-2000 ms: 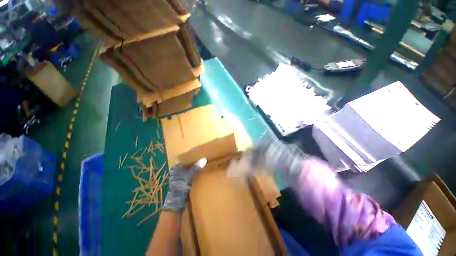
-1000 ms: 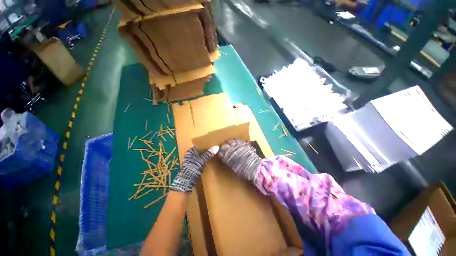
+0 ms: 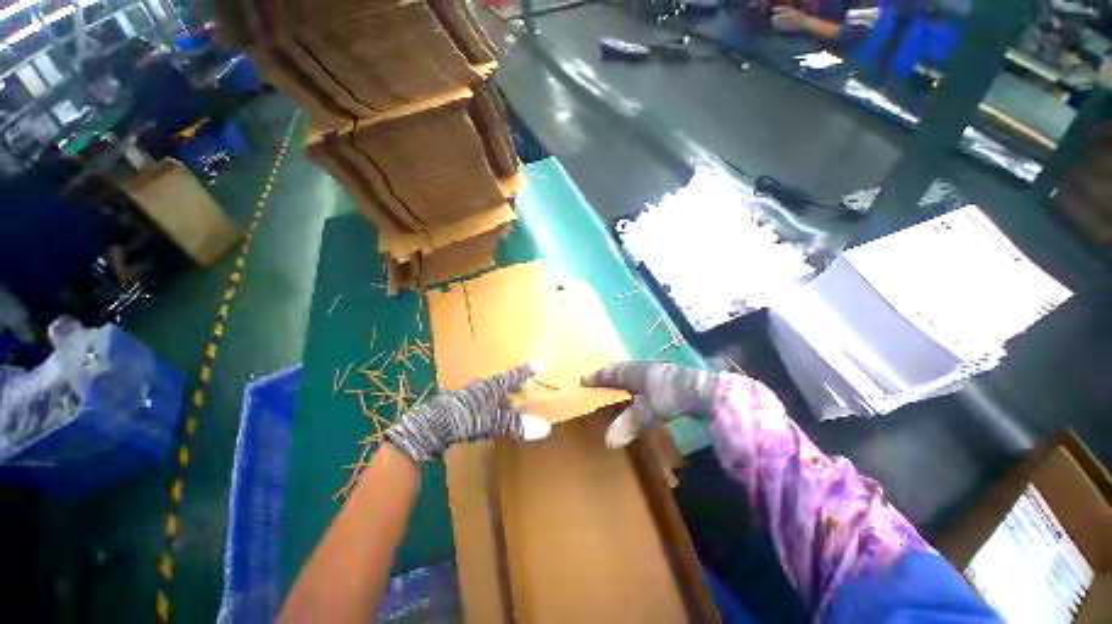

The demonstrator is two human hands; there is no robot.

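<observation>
A tan box blank (image 3: 585, 524) lies lengthwise in front of me, its long sides raised along creases. Its far end panel lies over toward the far side on the green mat. My left hand (image 3: 470, 412), in a grey striped glove, is on the left side of the end flap, thumb at the fold and fingers on top. My right hand (image 3: 652, 393), in a similar glove under a pink patterned sleeve, has its fingers on the flap's right side and its thumb below its edge. Both hands grip the flap between fingers and thumb.
A tall leaning stack of blanks (image 3: 427, 171) stands at the far end. Thin cardboard scraps (image 3: 388, 388) lie left. White parts (image 3: 713, 250) and printed sheets (image 3: 945, 299) lie right. A blue crate (image 3: 262, 488) is at left, an open carton (image 3: 1049, 512) at lower right. People sit farther off.
Both hands have moved apart and now hold the flap from each side. The flap, standing more upright before, now leans away over the far panel. The view has shifted slightly.
</observation>
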